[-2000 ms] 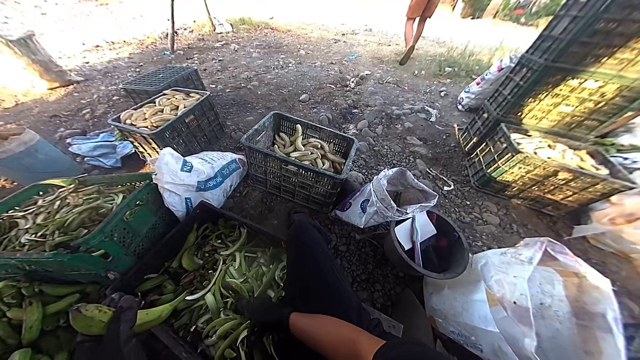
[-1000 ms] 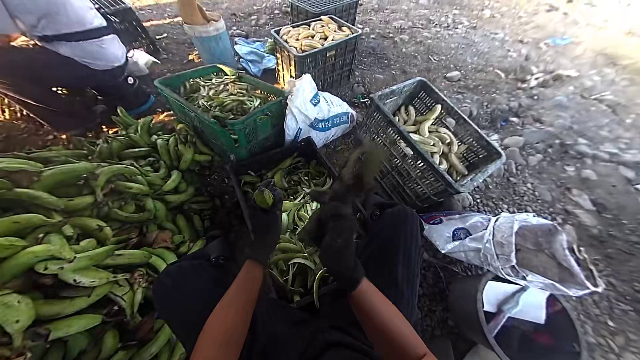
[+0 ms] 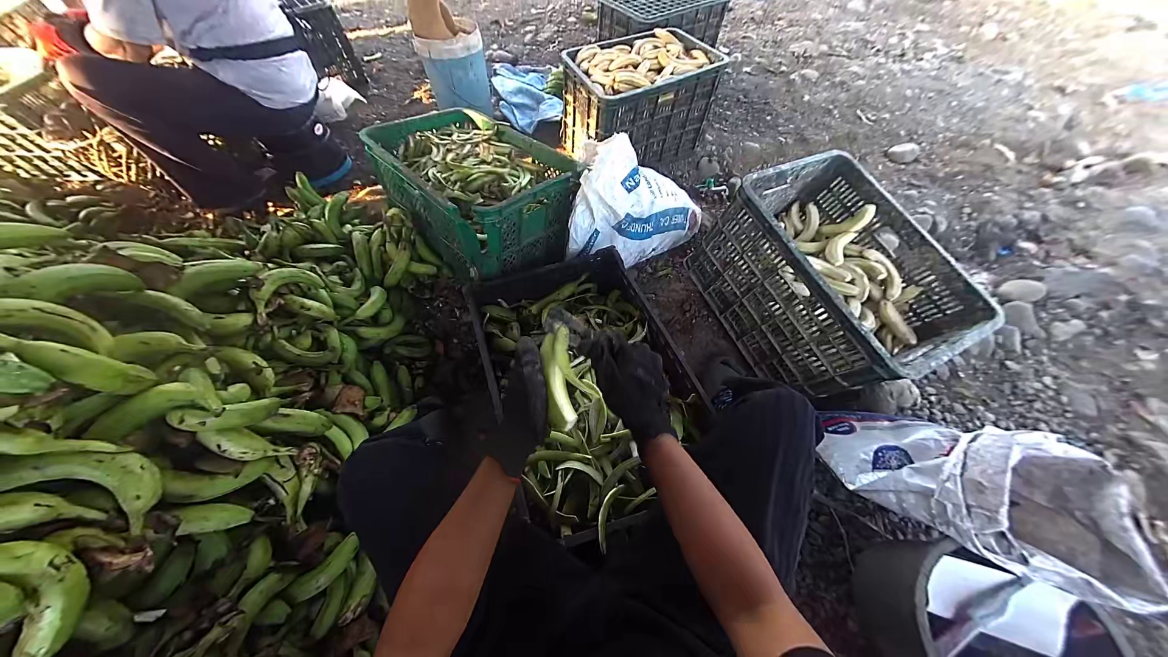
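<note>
My left hand (image 3: 522,401), in a dark glove, holds a partly peeled green plantain (image 3: 557,379) over a black crate (image 3: 482,315) between my legs. My right hand (image 3: 630,379), also gloved, is at the plantain's right side, by a loose strip of its peel; whether it holds a tool is hard to tell. Green peels (image 3: 584,465) fill much of the crate below both hands. A large heap of unpeeled green plantains (image 3: 219,365) lies to the left. Peeled plantains (image 3: 862,274) lie in a tilted dark plastic crate (image 3: 949,342) at the right.
A green crate (image 3: 525,224) of peels and a white sack (image 3: 630,210) stand ahead. Farther back are another crate of peeled plantains (image 3: 639,64) and a blue bucket (image 3: 453,73). A person (image 3: 228,82) crouches upper left. A sack (image 3: 1004,502) and a bucket (image 3: 890,593) sit lower right.
The view has swung left since the first frame. My left hand took hold of a green plantain by the heap earlier; both hands are now together over the peel crate, with peel hanging loose from the plantain.
</note>
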